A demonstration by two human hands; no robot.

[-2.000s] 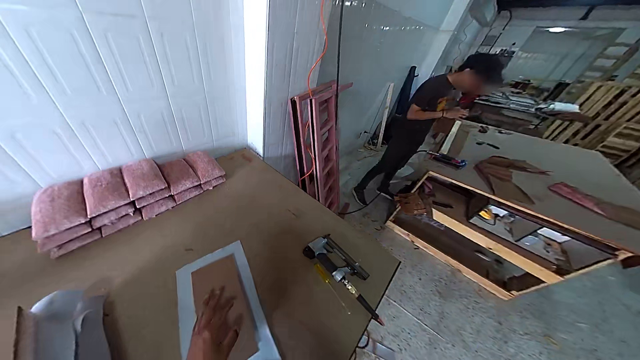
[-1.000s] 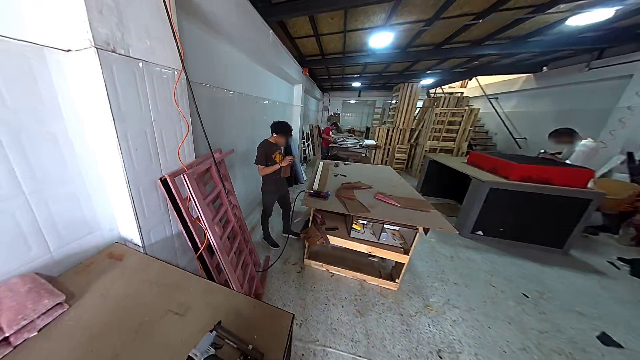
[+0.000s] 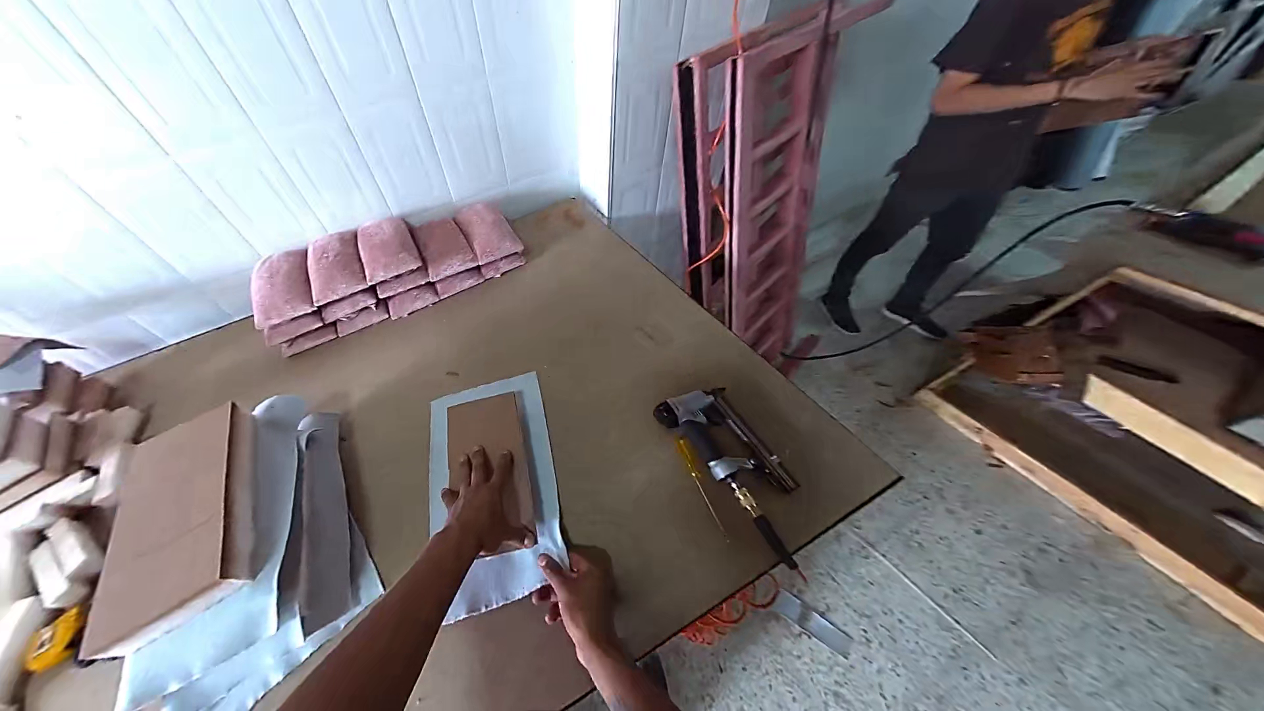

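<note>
A brown cardboard-like rectangular panel point(image 3: 484, 420) lies on a larger light grey fabric piece point(image 3: 545, 425) on the brown worktable. My left hand point(image 3: 486, 499) rests spread on the panel, pressing its lower half. With thumb and fingers, my right hand point(image 3: 578, 592) pinches the fabric's lower right edge, close to the table's front edge. To the right lie a pneumatic stapler point(image 3: 701, 430) with its hose fitting and a yellow-handled screwdriver point(image 3: 691, 459). At the left, a stack of brown panels point(image 3: 173, 513) sits beside and over more grey fabric pieces point(image 3: 331, 523).
Pink padded pieces point(image 3: 385, 257) are stacked by the white wall. Small blocks and a yellow tape measure point(image 3: 54, 640) lie at far left. Pink frames point(image 3: 770, 188) lean behind the table corner. A person point(image 3: 987, 128) stands beyond, near a wooden frame point(image 3: 1017, 464). An orange coiled hose point(image 3: 726, 617) hangs below the table edge.
The view swung up toward the room and back down to the table. Two seconds ago one hand lay on the panel; now both hands show, the right gripping the fabric edge.
</note>
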